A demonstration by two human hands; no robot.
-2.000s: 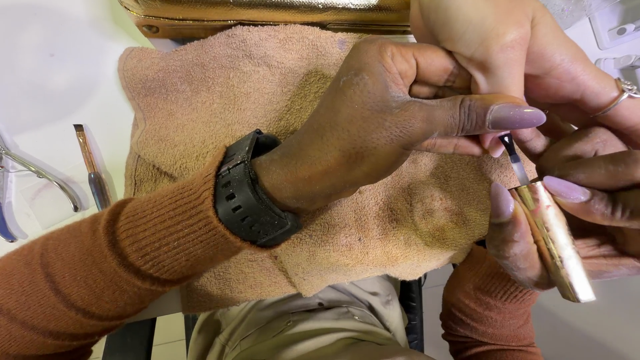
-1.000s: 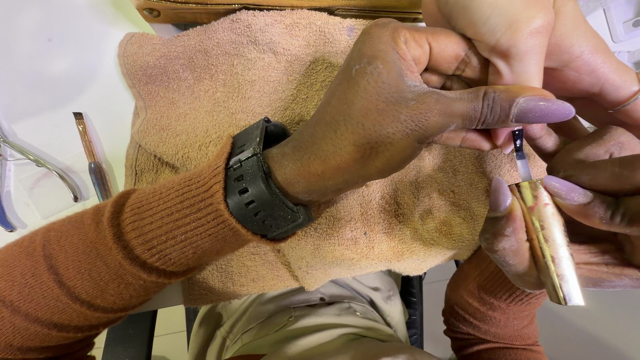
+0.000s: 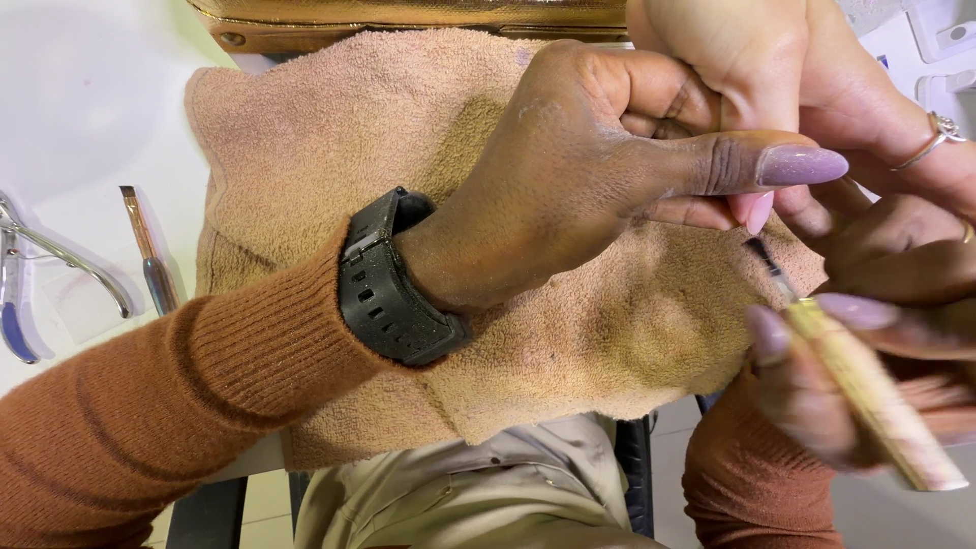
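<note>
My left hand, with a black watch strap at the wrist, pinches a finger of another person's hand between thumb and fingers. That finger's pink nail points down. Blurred by motion, my right hand grips the gold handle of a nail polish brush. Its dark bristles lie just below the pink nail, with a small gap between them. Beneath my left hand spreads a peach terry towel.
Metal cuticle nippers and a flat brush with a copper ferrule lie on the white table at left. A gold case stands along the towel's far edge. White plastic items sit at the upper right.
The brush bristles were up at the held fingertip and now sit a little below it. My right hand has moved slightly down and right. My left hand keeps its hold on the finger.
</note>
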